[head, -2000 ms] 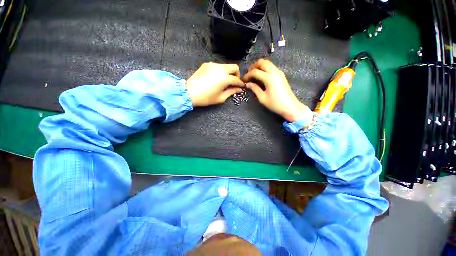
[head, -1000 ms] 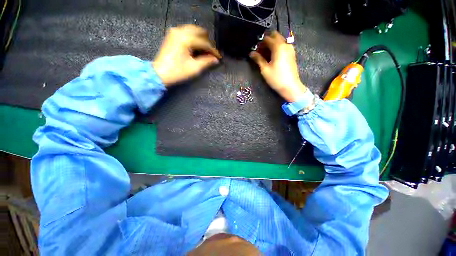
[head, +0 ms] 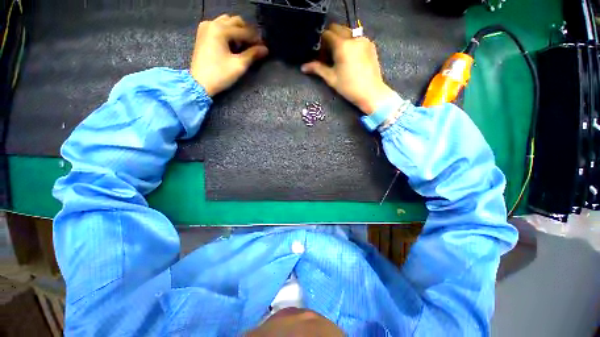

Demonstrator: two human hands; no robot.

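The black fan housing [head: 288, 33] stands at the top edge of the view, its upper part cut off. My left hand [head: 227, 54] is at its left side, thumb and fingers curled near its lower left edge; whether it holds a small part cannot be seen. My right hand [head: 349, 64] is at its right side, fingers by the lower right edge and thumb stretched out in front; its grip is unclear. A loose pile of tiny screws [head: 313, 114] lies on the black mat [head: 276, 164] in front of the housing.
An orange electric screwdriver [head: 450, 80] lies to the right, partly under my right sleeve, its thin bit pointing towards the front edge. Its black cable [head: 534, 99] loops over the green bench top [head: 490, 99]. Stacked black panels [head: 566, 131] stand at far right. A white connector [head: 357, 31] lies behind my right hand.
Both hands have left the screw pile and moved up to the sides of the housing. The pile is now uncovered. The view has shifted, so less of the fan shows.
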